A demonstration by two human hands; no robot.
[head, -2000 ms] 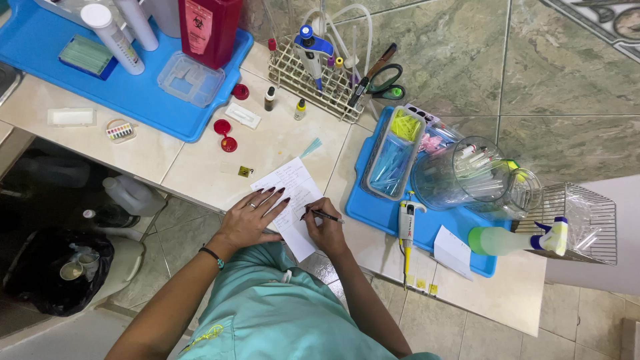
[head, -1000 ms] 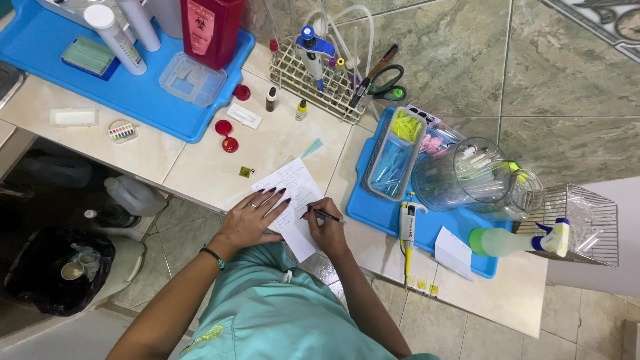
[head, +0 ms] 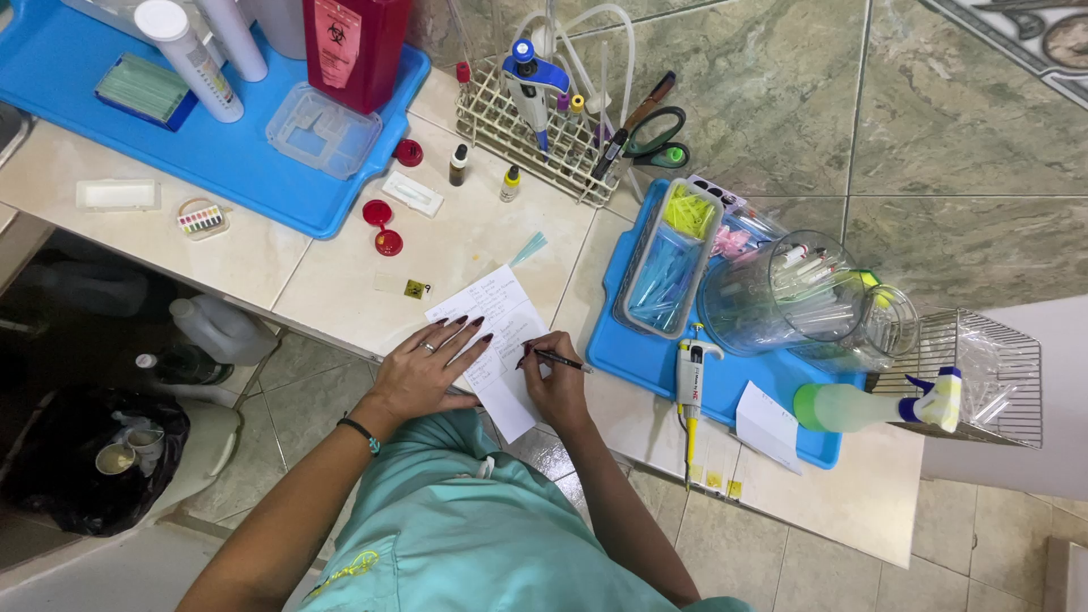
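Note:
A white sheet of paper [head: 514, 408] with handwriting lies over the front edge of the tiled counter. My left hand [head: 429, 365] rests flat on its left part, fingers a little apart, a ring on one finger. In my right hand [head: 552, 382] is a dark pen [head: 564, 361], its writing end at the right side of the paper. Just beyond my left hand lies a glass slide with a yellow stained square [head: 416, 289]. Pale blue strips [head: 529, 247] lie past the paper's top edge.
Behind stand two dropper bottles [head: 458, 166], red caps [head: 388, 242], a white test cassette [head: 413, 194] and a wire tube rack [head: 544, 136] with a pipette. Blue trays [head: 327, 204] flank the work area. A yellow-tipped pipette [head: 691, 391] and a spray bottle [head: 850, 408] are at the right.

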